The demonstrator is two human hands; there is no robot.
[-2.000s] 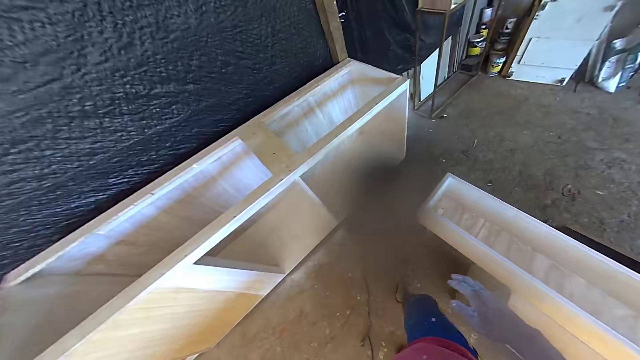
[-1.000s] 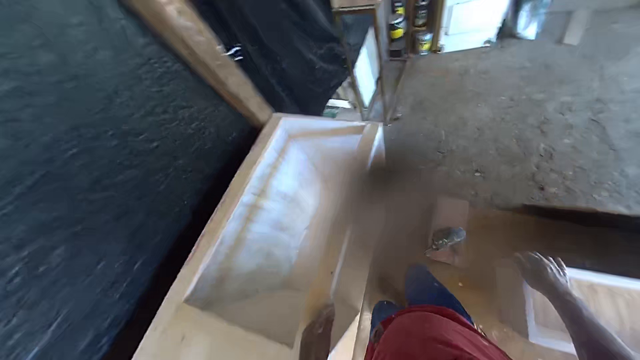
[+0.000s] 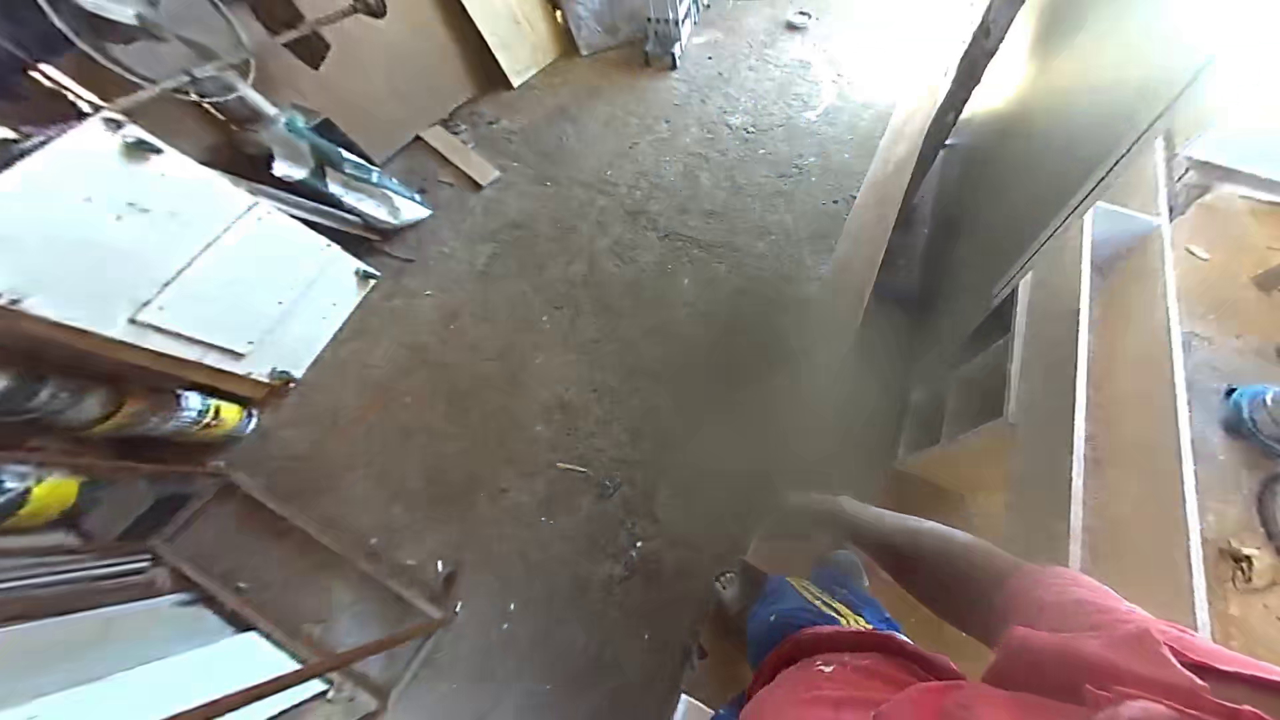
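My right forearm reaches from a red sleeve toward the middle of the view, and my right hand (image 3: 815,512) is at its end, under a dark blur that hides the fingers. It is near the end of a wooden cabinet carcass (image 3: 960,460) with open compartments; touch cannot be told. Long pale-edged boards (image 3: 1130,400) run beside it on the right. My left hand is outside the view. Below are my blue trousers (image 3: 815,605) with yellow stripes.
Dusty floor (image 3: 520,330) spans the middle. White panels (image 3: 230,260) and yellow-labelled cans (image 3: 215,415) stand at left, above a rusty metal frame (image 3: 320,665). A long plank (image 3: 880,210) lies upper right; a blue tool or container (image 3: 1255,415) is at the right edge.
The view has swung strongly to the right. The white panels and cans, at the top before, are now at left. The wooden box beside the black sheeting has left view.
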